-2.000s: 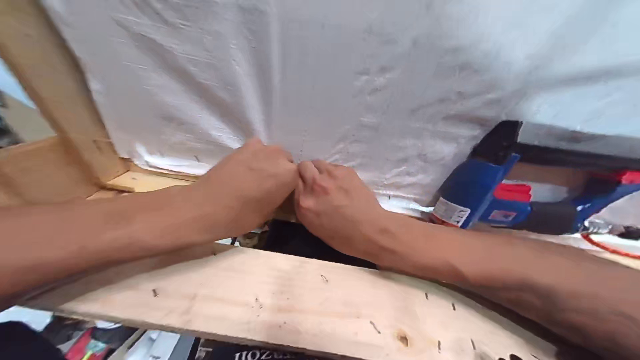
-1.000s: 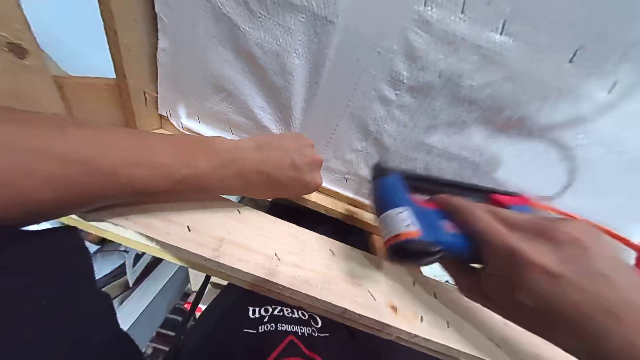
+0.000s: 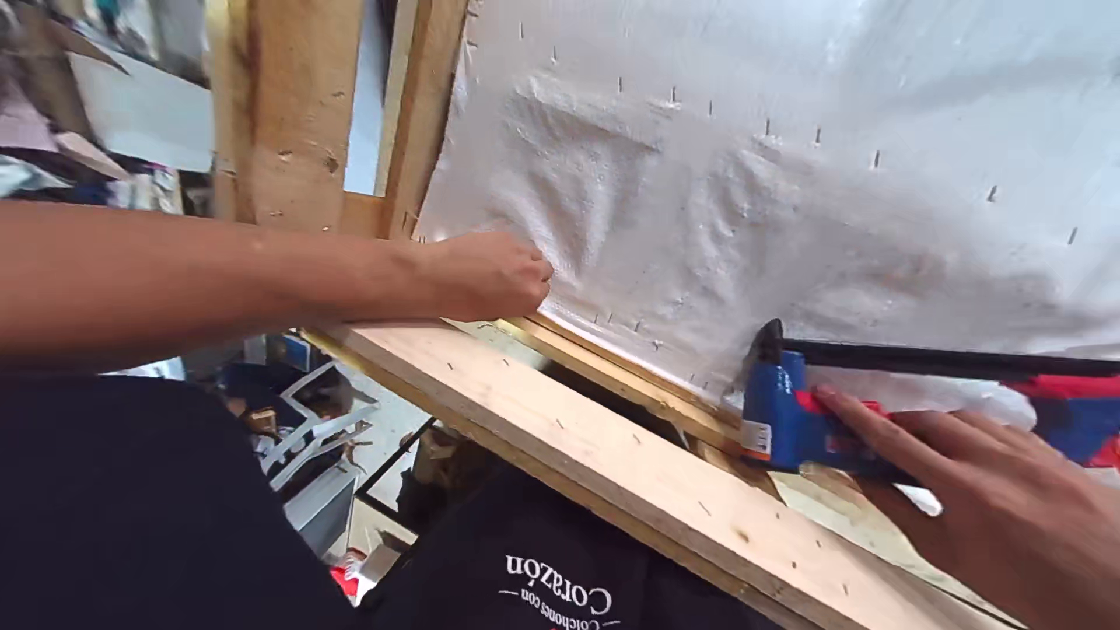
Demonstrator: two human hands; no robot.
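White woven fabric (image 3: 787, 210), stapled in rows, covers a wooden frame. My left hand (image 3: 494, 273) is closed on the fabric's lower edge, above the inner wooden rail (image 3: 630, 385). To the right, my right hand (image 3: 971, 481) lies over a blue and black staple gun (image 3: 774, 411) with red parts, its fingers around the body. The gun's black nose is near the fabric's lower edge; whether it touches cannot be told. Several staples show along that edge between my left hand and the gun.
A pale wooden board (image 3: 612, 446) with staples runs diagonally in front of me. Upright wooden posts (image 3: 302, 114) stand at the left. Below the board are a dark printed cloth (image 3: 525, 534) and assorted items on the floor. A gap lies between board and inner rail.
Two seconds ago both my hands were together at the fabric's edge and the staple gun lay at the right. My right hand has since taken hold of it. The view has shifted.
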